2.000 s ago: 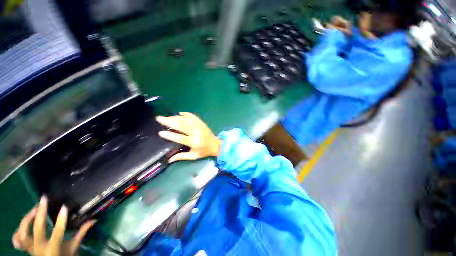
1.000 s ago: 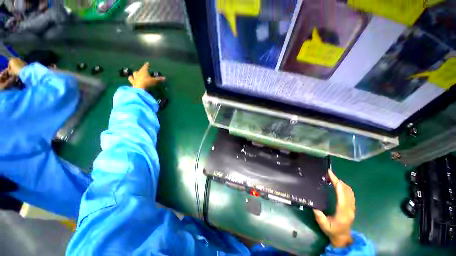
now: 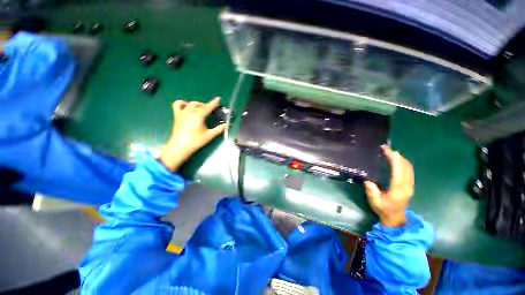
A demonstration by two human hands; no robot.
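Observation:
The glossy black fixture base (image 3: 345, 144) lies on the green mat in front of me, its raised nest (image 3: 314, 118) at the rear middle and a red indicator (image 3: 296, 165) on its front edge. My left hand (image 3: 190, 129) is left of the base, with a small black housing (image 3: 215, 118) between thumb and fingers, partly hidden by them. My right hand (image 3: 394, 187) grips the base's right end, thumb at the front corner and fingers at the side. Several loose black housings (image 3: 149, 86) lie at the back left.
The clear guard (image 3: 357, 69) stands behind and above the base. A pale line (image 3: 232, 109) runs beside the base's left end. A filled black parts tray (image 3: 506, 184) is at the right edge. A neighbour's blue sleeve (image 3: 40, 75) is at left. A dark square pad (image 3: 295, 182) lies before the base.
Both hands were on the base's ends; then my left hand reached to the loose housings at the back left. It is now near the base with a housing. My right hand stays at the right end.

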